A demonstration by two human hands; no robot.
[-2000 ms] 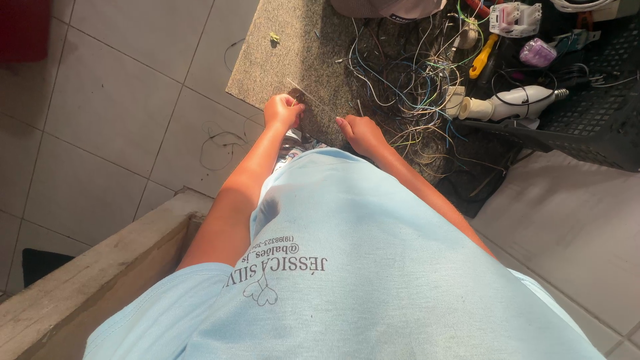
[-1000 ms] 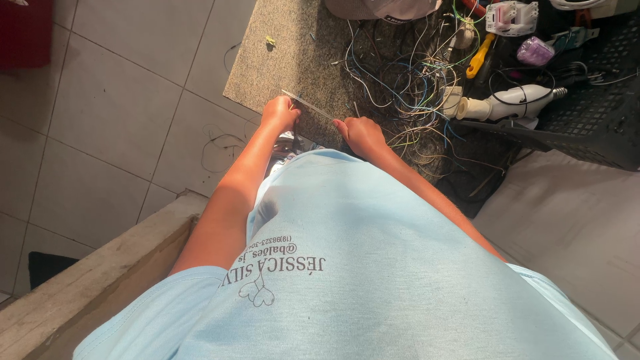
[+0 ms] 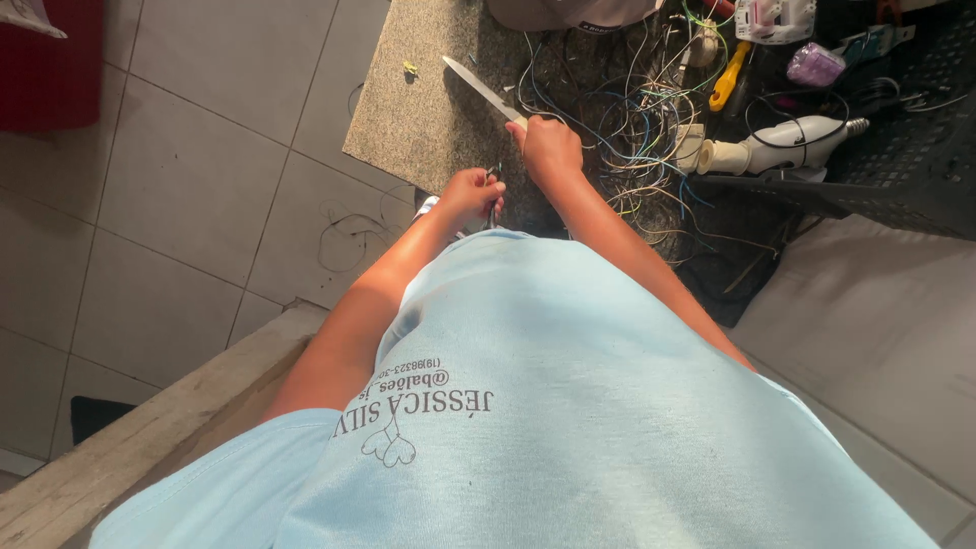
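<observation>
My right hand (image 3: 550, 151) is closed around the pale handle of a knife (image 3: 479, 87), whose blade points up and left over the speckled stone slab (image 3: 396, 114). Lower and to the left, my left hand (image 3: 474, 194) pinches a thin dark piece, possibly wire, between thumb and fingers near the slab's front edge. What exactly it holds is too small to tell. Right of my right hand lies a tangle of thin electrical wires (image 3: 648, 137) in white, blue and green. A small yellow-green scrap (image 3: 410, 69) rests on the slab at the left.
A black plastic crate (image 3: 877, 194) stands at the right, beside a white lamp with a screw base (image 3: 797, 145). A yellow-handled tool (image 3: 730, 76), a purple object (image 3: 816, 64) and a cap (image 3: 572, 11) lie at the back. Loose wire (image 3: 354, 236) is on the tiled floor.
My right hand has moved up, and the knife blade, earlier spanning between both hands, now points away up and left. My left hand is now apart from the blade.
</observation>
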